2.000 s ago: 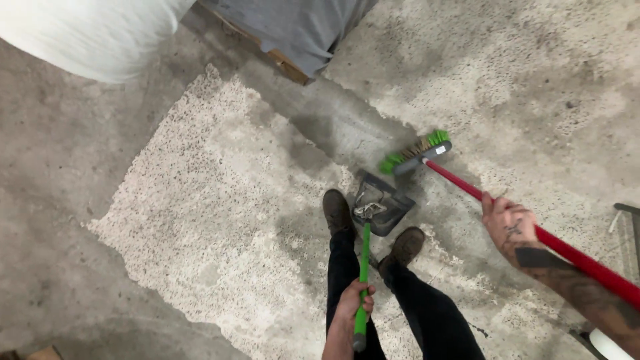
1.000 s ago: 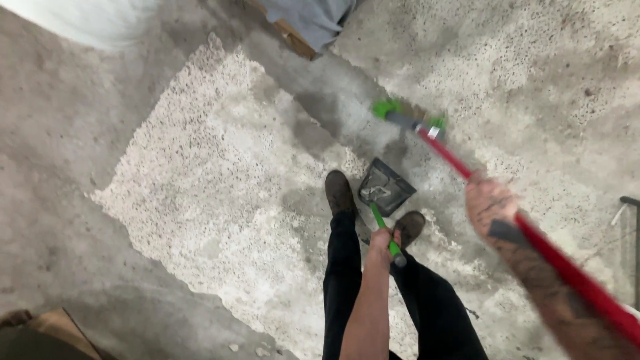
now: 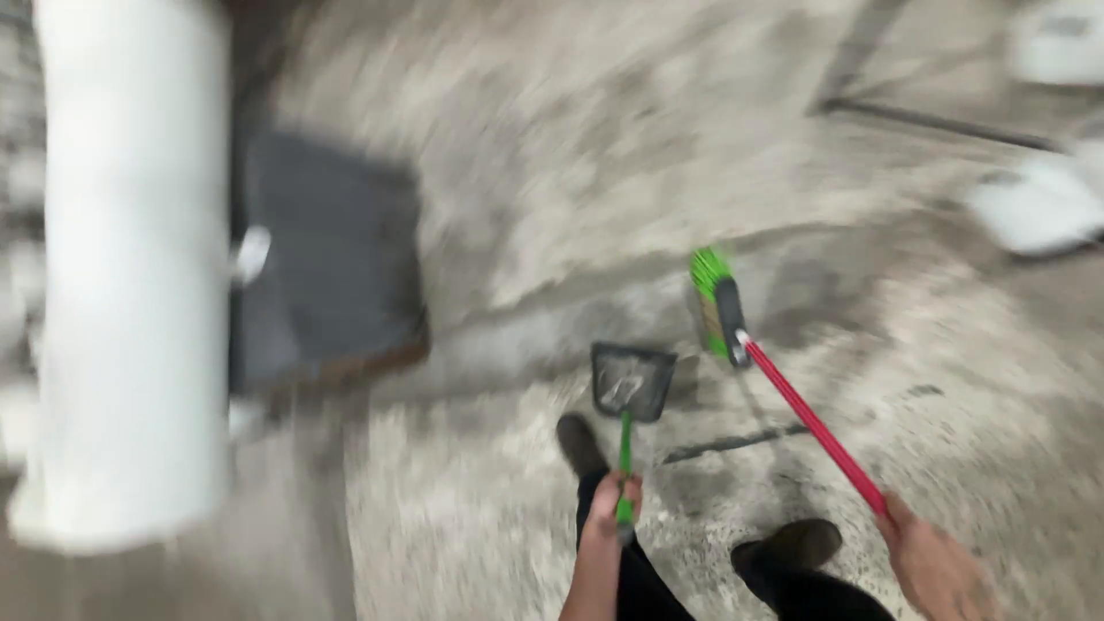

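Observation:
My left hand (image 3: 614,500) is closed around the green handle (image 3: 625,444) of a dustpan. Its dark pan (image 3: 634,379) lies ahead of my left shoe and holds some pale debris. Low on the right, my right hand (image 3: 931,552) grips the red pole (image 3: 815,423) of a broom. The broom head (image 3: 723,306), grey with green and tan bristles, is just to the right of the pan and apart from it. Whether the bristles touch the floor I cannot tell. The view is blurred.
A large white roll or cylinder (image 3: 134,276) spans the left side. Beside it is a dark grey covered block (image 3: 332,267) with a brown lower edge. Blurred white objects (image 3: 1035,203) and a dark metal bar (image 3: 940,122) are at the upper right. A shallow channel crosses the rough concrete floor (image 3: 552,336).
The view has swung a lot. My feet are farther apart than before, mid-step as it seems. Both hands have kept hold of the dustpan and the broom.

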